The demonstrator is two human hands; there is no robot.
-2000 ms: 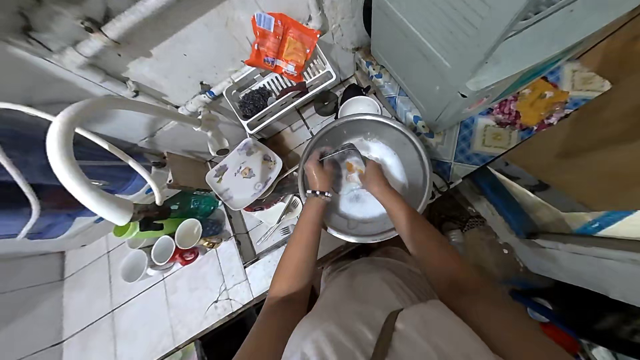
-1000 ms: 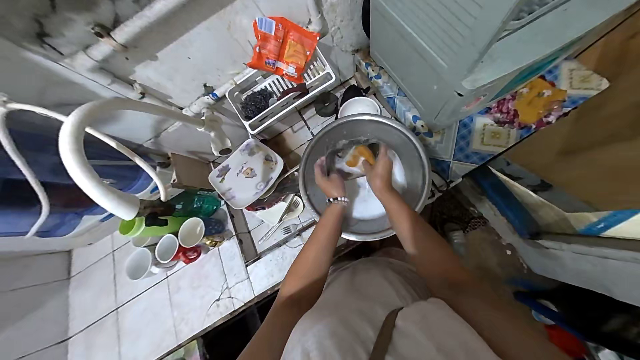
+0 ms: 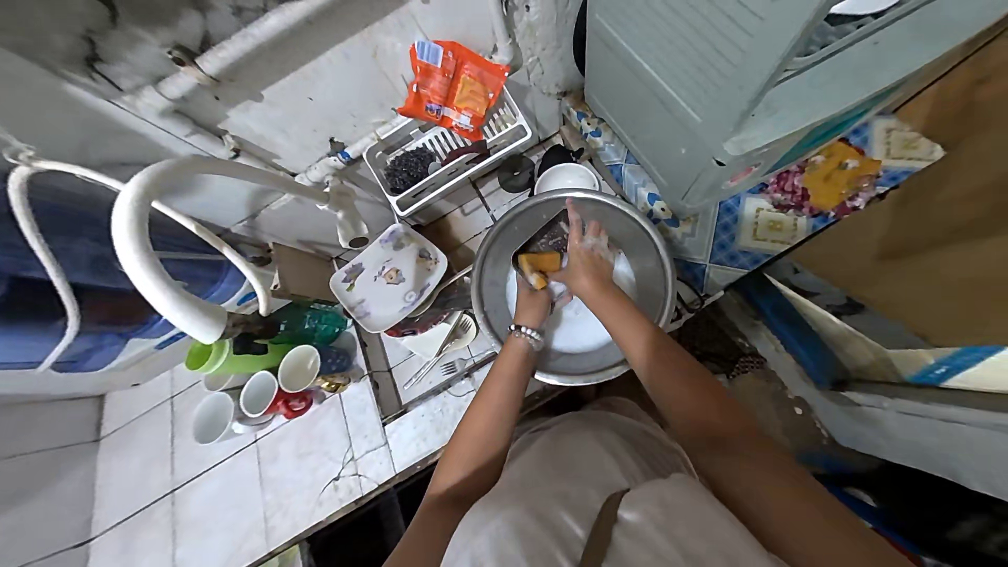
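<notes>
A large round metal basin (image 3: 482,303) holds white suds. Inside it, my left hand (image 3: 535,298) grips a yellow-orange sponge (image 3: 540,266) at the basin's left side. A dark, thin-rimmed rectangular item (image 3: 549,236), perhaps a tray or container, leans behind the sponge; its lower part is hidden by my hands. My right hand (image 3: 589,260), wet with foam, has its fingers spread at the right edge of that item. Whether the right hand bears on it or only touches it is unclear. A beaded bracelet circles my left wrist.
Left of the basin lie a floral square plate (image 3: 388,276) and forks (image 3: 441,350). Several mugs (image 3: 258,394) stand under a white curved faucet (image 3: 161,291). Behind are a white plastic basket (image 3: 504,146) with a scouring pad, an orange packet (image 3: 453,88) and a white bowl (image 3: 567,179).
The yellow-orange sponge, by my right hand one second ago, is now in my left hand. My right hand's fingers have spread. The dark rectangular item now shows more plainly.
</notes>
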